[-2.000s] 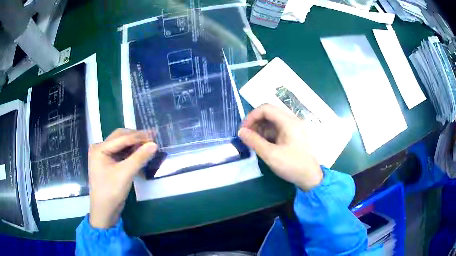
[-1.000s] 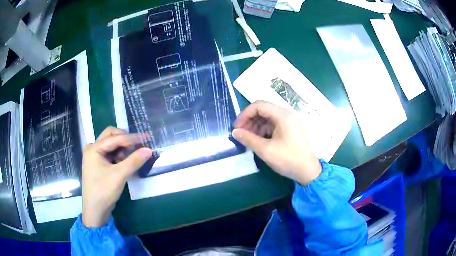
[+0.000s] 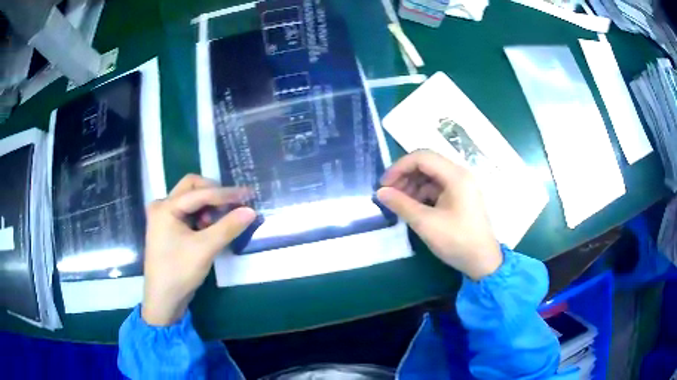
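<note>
A dark tablet [image 3: 326, 235] lies on a white foam sleeve [image 3: 319, 260] in the middle of the bench. A clear protective film [image 3: 297, 133] with pale printed lines and text lies over or just above it; the exact gap cannot be told. My left hand [image 3: 197, 234] pinches the film's near left corner between thumb and fingers. My right hand [image 3: 438, 211] pinches its near right corner. Both hands are bare. The fingertips hide the film's near corners. A bright reflection crosses the tablet's near end.
A white smoothing board [image 3: 475, 159] with a metallic patch lies right of the tablet. Beyond it are a whitish liner sheet [image 3: 568, 133] and a narrow white strip [image 3: 616, 100]. Another film-covered tablet [image 3: 100, 178] lies left. A blue bin [image 3: 597, 304] stands below the bench edge.
The whole view has shifted, so the bench items sit slightly further right than a second ago. Both hands keep their pinch at the film's near corners; the far part of the film lies lower than two seconds ago.
</note>
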